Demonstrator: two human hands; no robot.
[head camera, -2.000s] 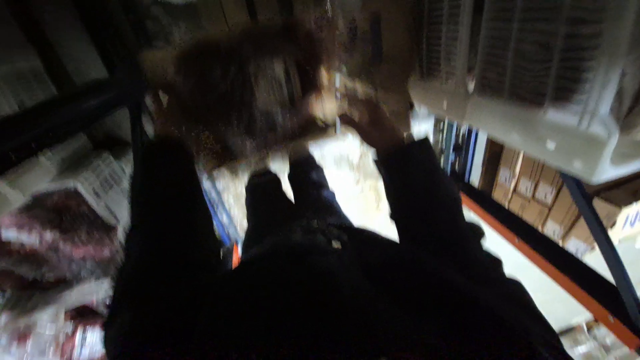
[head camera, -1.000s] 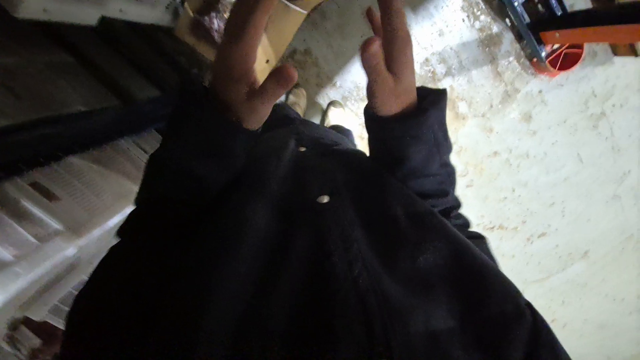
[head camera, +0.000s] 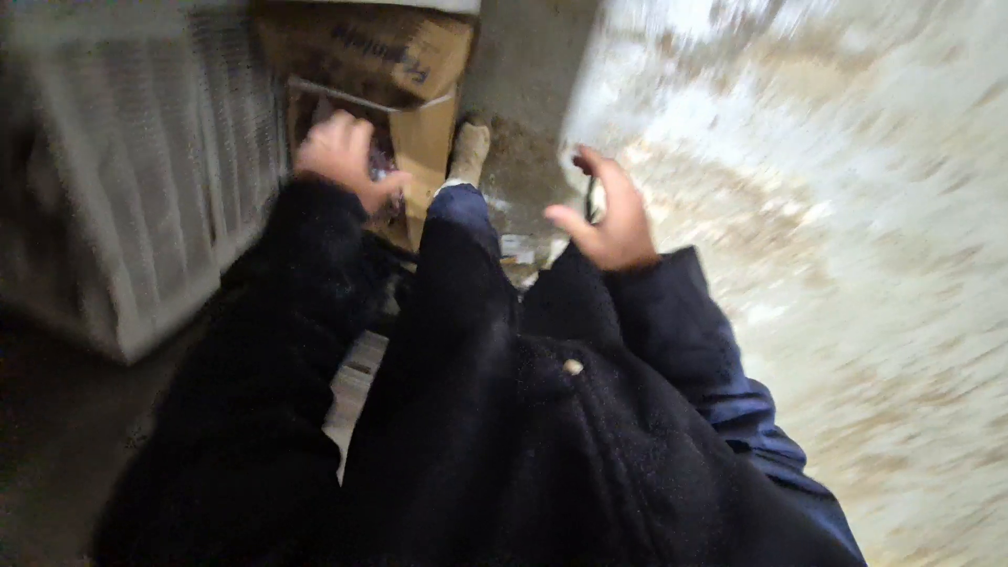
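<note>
My left hand (head camera: 342, 157) hangs with thumb and fingers apart over an open cardboard box (head camera: 429, 150) at the upper left; nothing shows in its grasp, and touch with the box cannot be told. Dark reddish contents (head camera: 383, 161), partly hidden by the hand, lie in the box. My right hand (head camera: 610, 209) is held in the air right of my legs, fingers curved and apart, with a thin dark loop, perhaps a cord, by its palm. The hands are blurred.
A white ribbed plastic crate (head camera: 157, 157) stands at the left beside the box. A printed box flap (head camera: 378, 51) lies above the opening. My boot (head camera: 470, 150) is right of the box. Pale, stained floor (head camera: 850, 276) spans the right side, and a small whitish scrap (head camera: 516, 249) lies between my legs.
The view has shifted strongly. Two seconds ago both hands were at a dark, blurred load; one second ago they were raised with nothing held. My left hand is now over the box.
</note>
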